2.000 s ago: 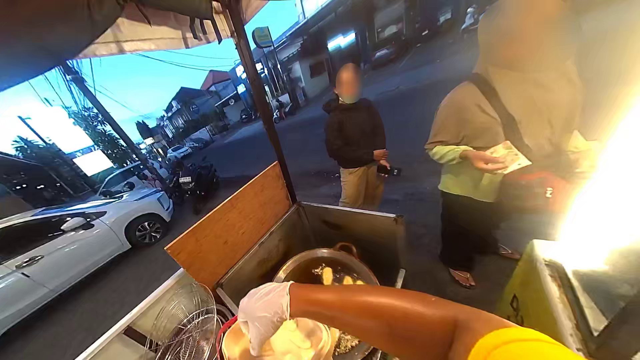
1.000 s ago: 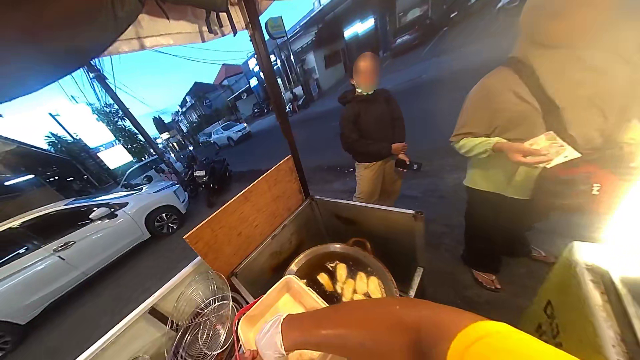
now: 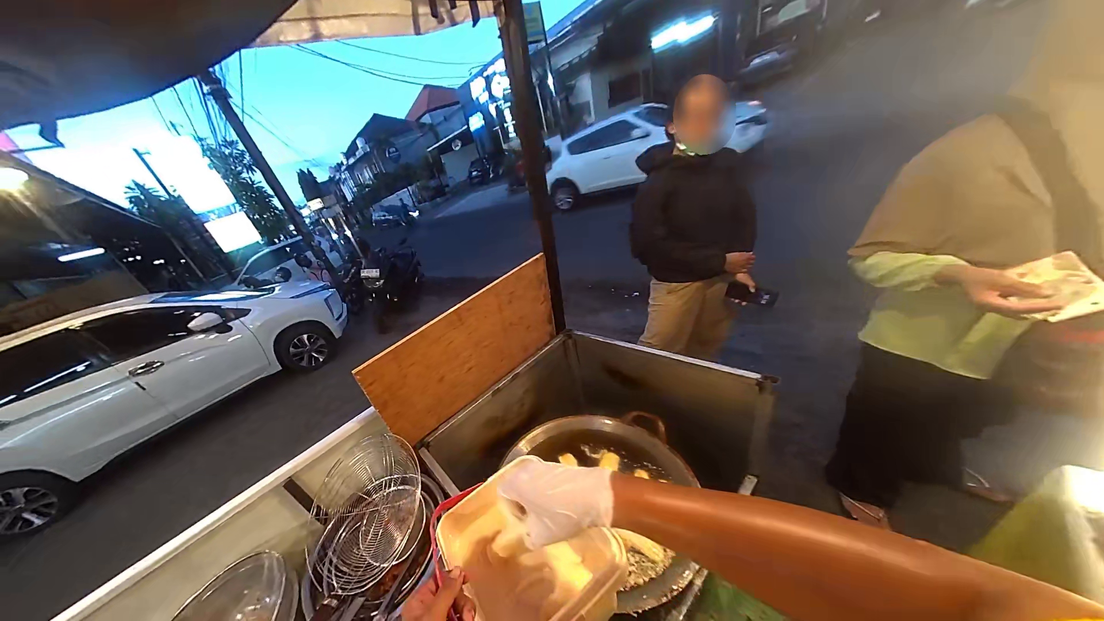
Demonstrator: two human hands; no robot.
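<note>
My right hand, in a thin white plastic glove, hovers over a cream plastic tub of pale batter with pieces in it; its fingers are partly hidden, and whether they hold anything does not show. Bare, my left hand grips the near left edge of the tub and a red rim beside it. Behind the gloved hand, a wide metal frying pan of dark oil has several yellow battered pieces frying. Part of the pan is covered by my right forearm.
Wire skimmers lie over a bowl on the left, near a round clear lid. Metal guards and a wooden board surround the pan's far side. Two people stand beyond, one holding a phone, another paper notes.
My gloved right hand has risen from the tub's near side to above its far edge beside the pan. A white car has come into view behind the standing person.
</note>
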